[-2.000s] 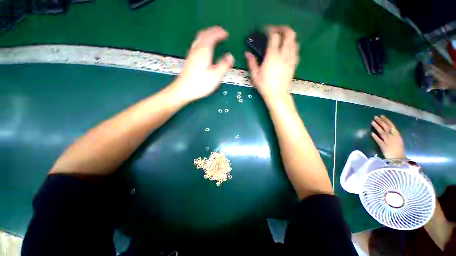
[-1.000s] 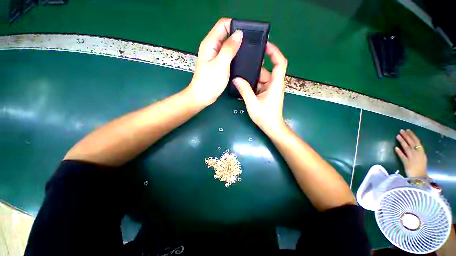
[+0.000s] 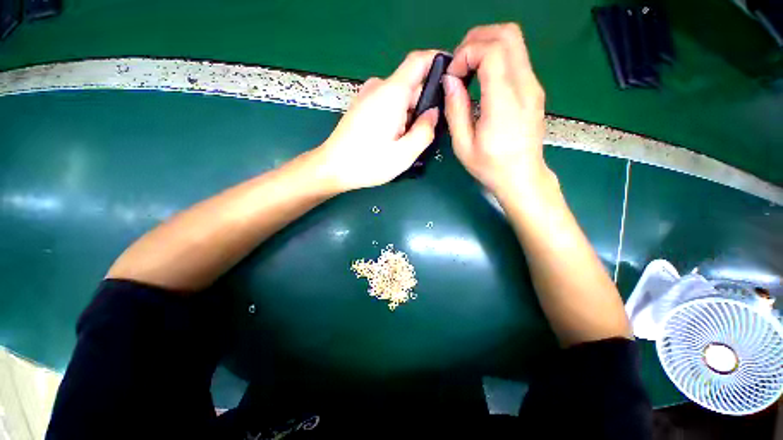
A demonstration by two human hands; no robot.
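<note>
My left hand (image 3: 382,129) holds a black flat oblong unit (image 3: 430,90), turned on its narrow edge, above the whitish rail. My right hand (image 3: 502,103) is at the unit's upper end, with thumb and index finger pinched together against its side. Whether a ring is between these fingertips cannot be seen. A loose pile of small pale-gold rings (image 3: 391,277) lies on the glossy green bench (image 3: 129,223) nearer to me. A few single rings lie between the pile and my hands.
Several black units (image 3: 634,45) lie on the green belt (image 3: 343,34) at the upper right, others at the upper left. The speckled rail (image 3: 206,82) crosses behind the bench. A white fan (image 3: 721,357) stands at the lower right.
The unit has turned from flat face up to its narrow edge. My right hand has moved from its lower side to its upper end. The other person's hand near the fan is no longer in view.
</note>
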